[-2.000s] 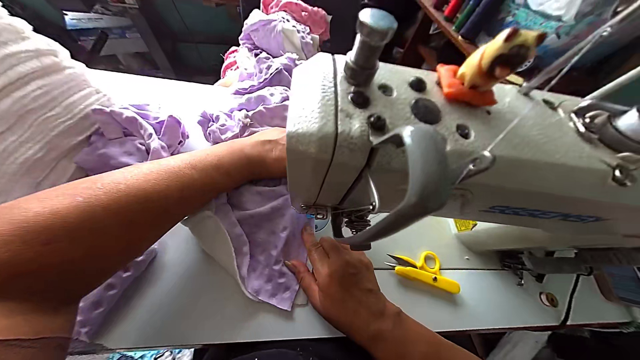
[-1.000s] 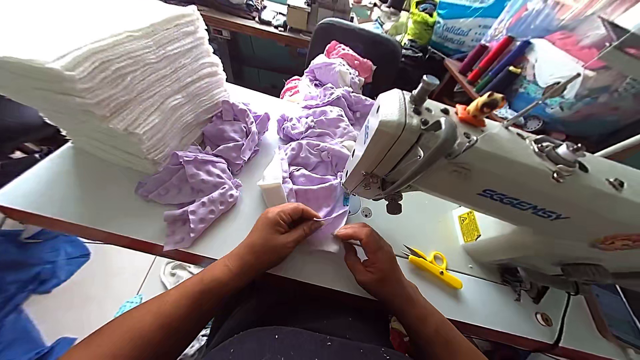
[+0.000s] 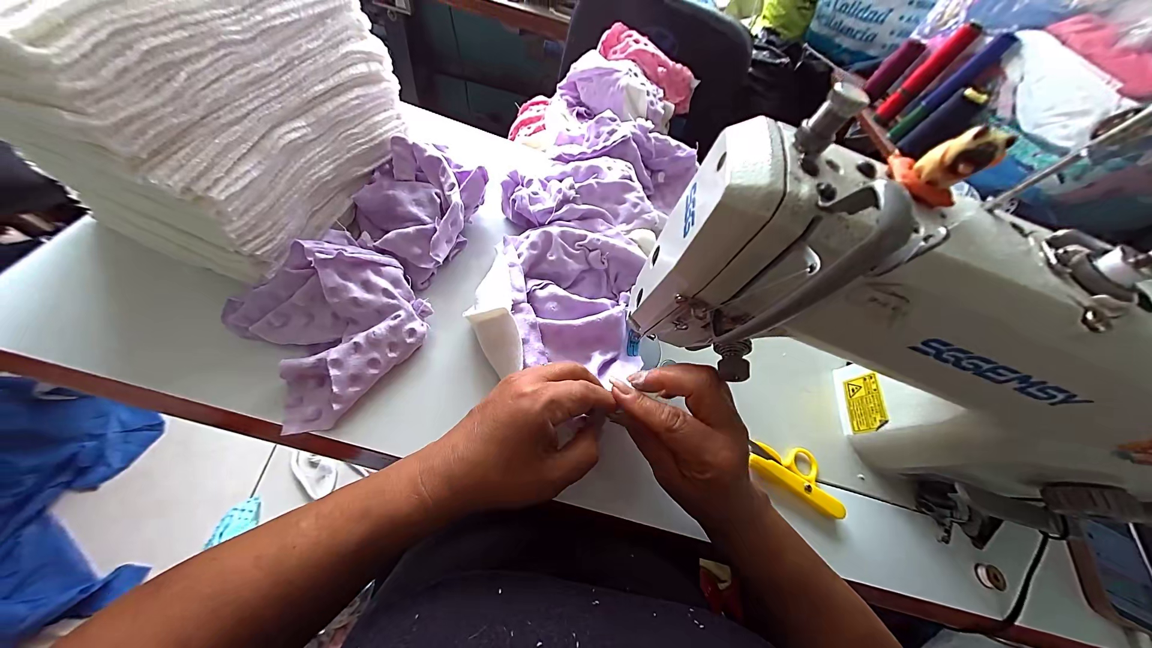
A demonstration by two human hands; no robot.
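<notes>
Lilac dimpled fabric [image 3: 576, 319] with a white layer lies left of and partly under the head of a white sewing machine [image 3: 846, 261]. Its near edge is pinched in the fingertips of my left hand [image 3: 544, 432]. My right hand [image 3: 688, 432] meets it there, thumb and forefinger closed on the same edge; the fingers hide the exact spot. Yellow thread snips [image 3: 799, 481] lie on the table just right of my right hand. More lilac pieces [image 3: 351, 315] are bunched to the left.
A tall stack of white cloth [image 3: 207, 117] stands at the back left of the white table [image 3: 117, 288]. Lilac and pink pieces [image 3: 643, 63] trail toward a dark chair [image 3: 711, 36]. A small bobbin [image 3: 990, 576] lies at the lower right. Blue cloth [image 3: 54, 504] hangs at the left.
My left hand, earlier reaching over the fabric beside the machine head, has come back to the fabric's near edge and meets my right hand. The view has swung widely since the earliest frame.
</notes>
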